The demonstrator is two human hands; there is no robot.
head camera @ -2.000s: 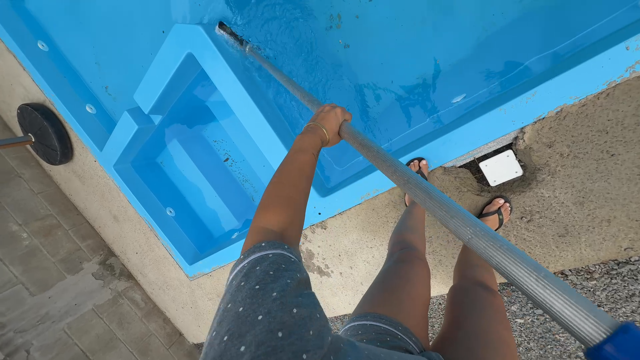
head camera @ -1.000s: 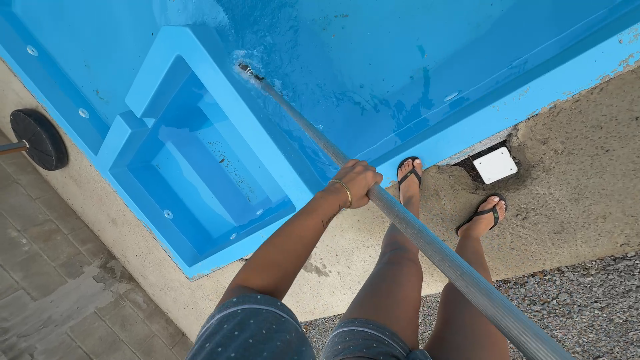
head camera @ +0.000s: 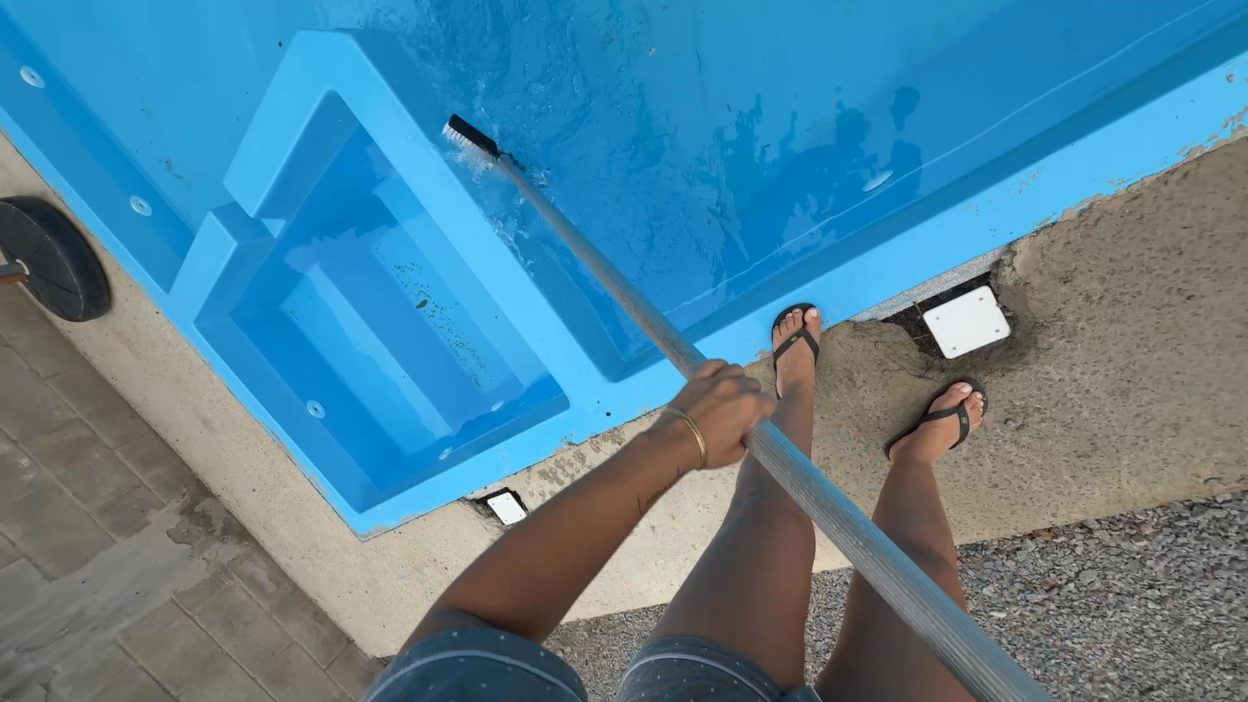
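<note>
My left hand (head camera: 721,414), with a thin gold-coloured bracelet at the wrist, is closed around a long ribbed metal pole (head camera: 858,526). The pole runs from the lower right edge up to a black brush head with pale bristles (head camera: 473,135). That brush is at the water in the blue pool, just right of the wall around the step recess (head camera: 429,185), with small splashes about it. My right hand is out of view, as is the pole's near end.
My feet in black flip-flops stand on the rough concrete edge (head camera: 1121,322), beside a white square cover (head camera: 967,322) in a broken hole. A smaller white cover (head camera: 506,507) lies near the recess corner. Gravel (head camera: 1121,595) borders the concrete. A round black base (head camera: 54,258) stands at left by grey pavers.
My left hand has come back toward my body with the pole. The brush has moved from beside the recess wall's top corner to lower along that wall. The pole's blue end has left view.
</note>
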